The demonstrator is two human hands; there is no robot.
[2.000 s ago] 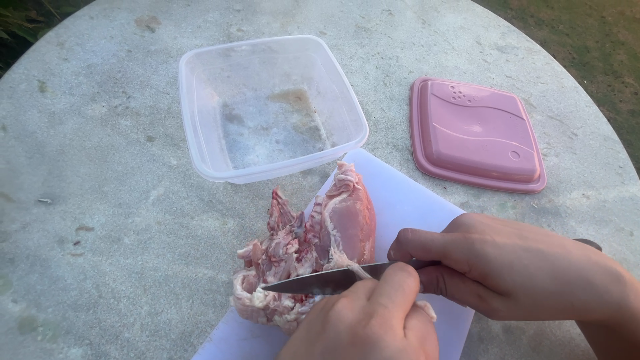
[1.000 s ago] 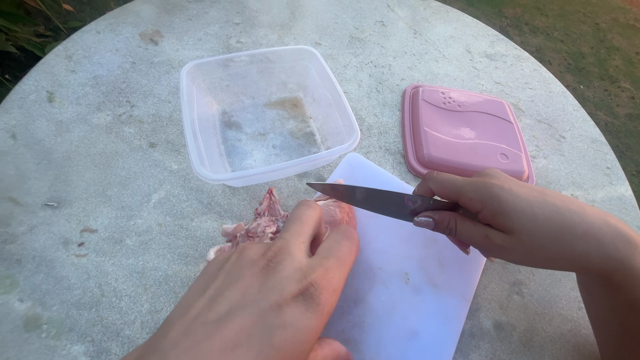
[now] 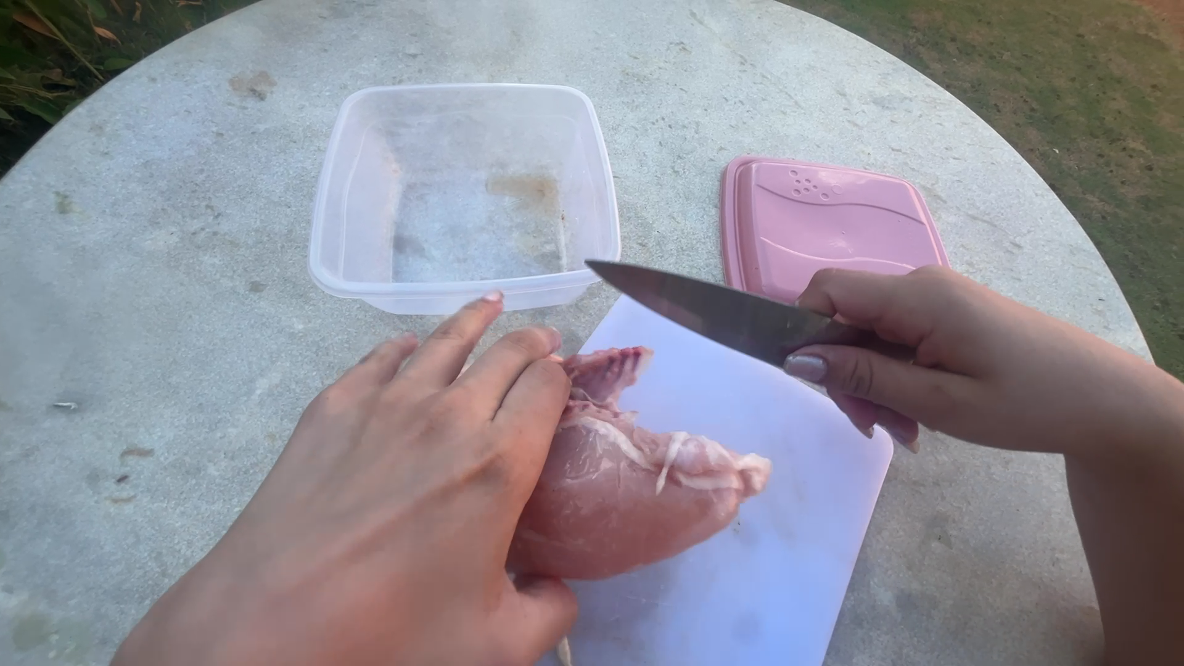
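Note:
My left hand (image 3: 416, 472) grips a piece of raw chicken (image 3: 629, 499) from its left side, with the thumb low and the fingers over the top. Pink smooth flesh faces right, and a ribbed bony part sticks up beside my fingers. Under the chicken lies a white cutting board (image 3: 795, 555), whose left part is hidden by my hand. My right hand (image 3: 934, 361) holds a kitchen knife (image 3: 712, 310) by its handle above the board's upper right edge. The blade points up and left, its tip near the container's lower right corner, apart from the meat.
A clear plastic container (image 3: 467, 291) without its lid stands beyond my left hand on a round stone-like table (image 3: 166, 277). Its pink lid (image 3: 832, 222) lies to the right, partly behind my right hand. Grass and plants lie past the table's edge.
The knife was against the meat two seconds ago and is now raised away from it. My left hand has turned the chicken, so its smooth flesh now faces right.

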